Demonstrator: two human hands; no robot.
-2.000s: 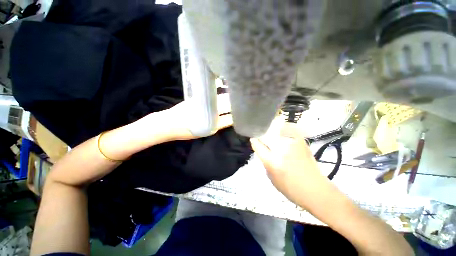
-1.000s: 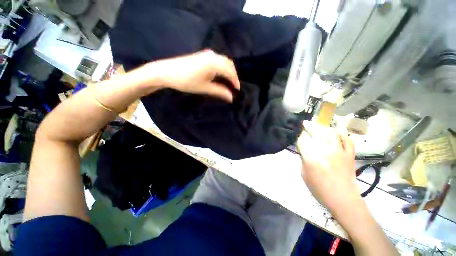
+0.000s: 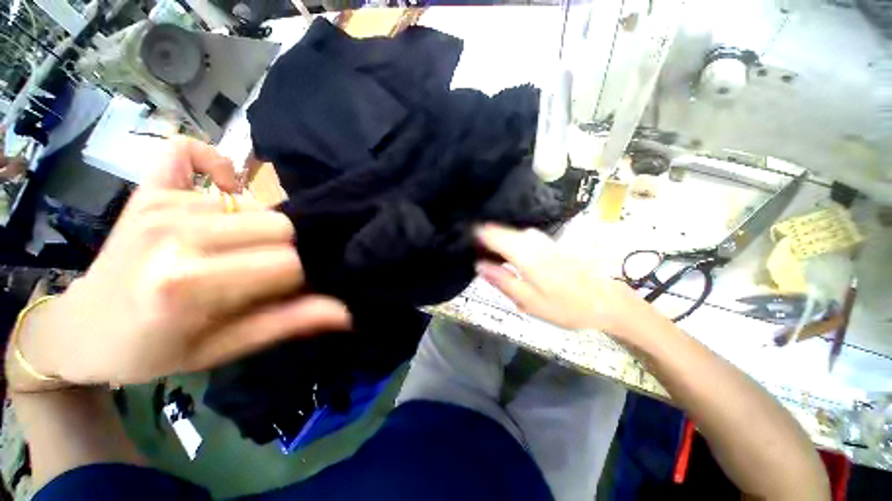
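Note:
A black garment [image 3: 391, 147] lies bunched on the white table, left of the needle area, and hangs over the front edge. My left hand [image 3: 196, 264] is large and blurred near the camera, over the garment's left side, with fingers bent. Whether it grips cloth cannot be told. My right hand [image 3: 562, 279] is at the garment's lower right edge. Its fingers are apart, the fingertips at the black cloth, with no grip visible. The presser foot area [image 3: 584, 186] is at the cloth's right end, its details too small to tell.
The sewing machine [image 3: 763, 108] fills the upper right. Shears [image 3: 719, 256] lie right of my right hand. Further right are a yellow printed sheet [image 3: 820, 233], small tools [image 3: 768, 308] and a reddish-brown stick [image 3: 842, 328]. A blue crate [image 3: 342, 411] stands below. Another machine [image 3: 181, 64] is upper left.
The view has shifted, showing the shears fully. My left hand has moved left and nearer the camera. My right hand has moved left from the needle area to the cloth. The garment is more bunched.

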